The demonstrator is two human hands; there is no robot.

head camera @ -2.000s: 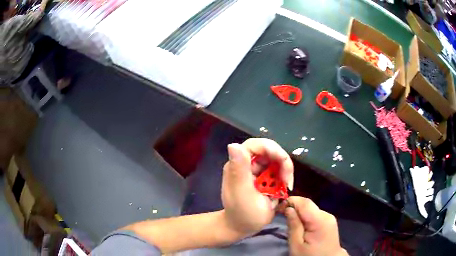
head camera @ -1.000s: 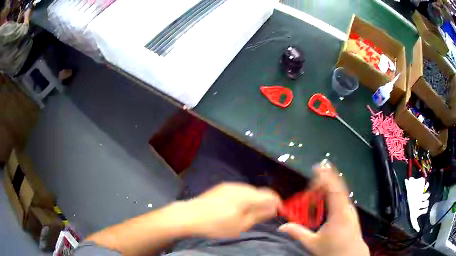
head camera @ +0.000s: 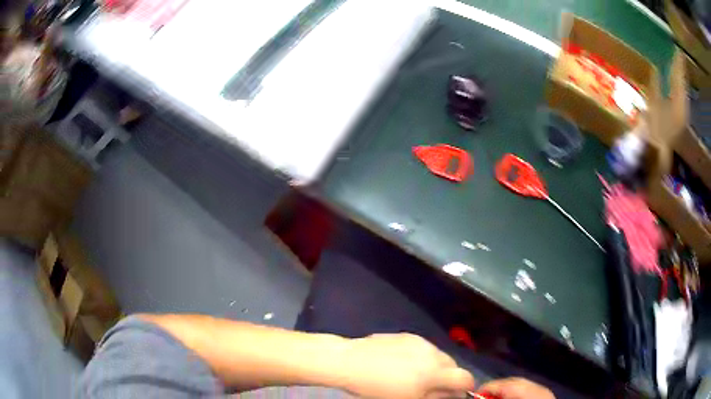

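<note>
My left hand [head camera: 413, 368] is low in the frame, its fingers closed together at a small red part that is mostly hidden. My right hand [head camera: 516, 389] is cut off by the bottom edge, its fingertips at the same red part [head camera: 485, 395]. The view is blurred, so the grip is hard to make out. On the green mat lie a red shell [head camera: 446, 163] and a red housing [head camera: 514, 174] with a thin metal probe [head camera: 575, 222] pointing toward the lower right.
A dark lump [head camera: 467, 101], a clear cup [head camera: 560, 139], a carton [head camera: 599, 82] of orange-red parts, pink sticks [head camera: 635, 226], a black cylinder [head camera: 621, 312] and a white glove [head camera: 672, 343] are on the bench. White scraps [head camera: 458, 268] lie near the front edge. White foam [head camera: 312, 101] is at left.
The red part was in my left hand, then between both hands with my right hand around it. Both hands are now lower, and the part is mostly hidden. The camera view has shifted and blurred.
</note>
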